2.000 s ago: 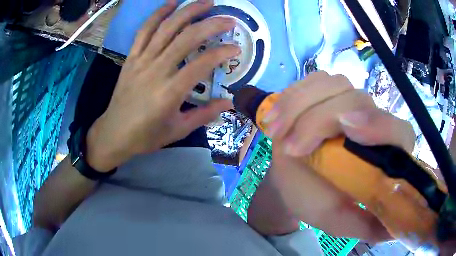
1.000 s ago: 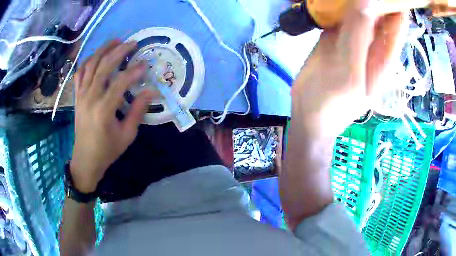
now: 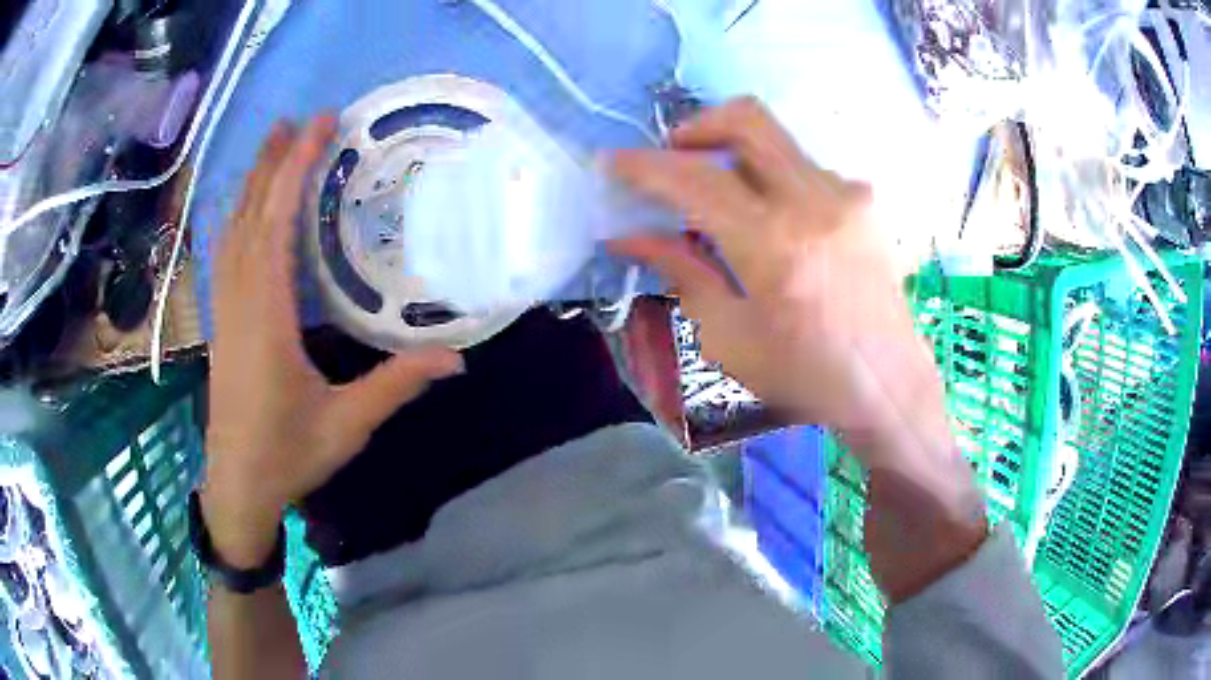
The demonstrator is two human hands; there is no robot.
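The white lamp housing [image 3: 491, 326] lies on the blue mat, partly over its front edge, with curved slots around its hub. My left hand [image 3: 286, 345] cups its left and lower rim, the thumb at the bottom edge. My right hand [image 3: 784, 253] holds a blurred, milky white cover [image 3: 491, 233] by its right side, over the right part of the hub. The left part of the hub shows small parts. The cover hides the rest, and whether it touches the housing cannot be told.
White cords loop over the blue mat [image 3: 319, 53]. An open brown box [image 3: 704, 385] of silvery pieces sits below the bench edge. A green crate [image 3: 1129, 399] is at right, a teal crate [image 3: 146, 492] at left. Blue handles show partly behind my right hand.
The orange screwdriver has left the view. My right hand has come back to the housing with the white cover. The pale strip over the hub no longer shows. My left hand moved to the rim.
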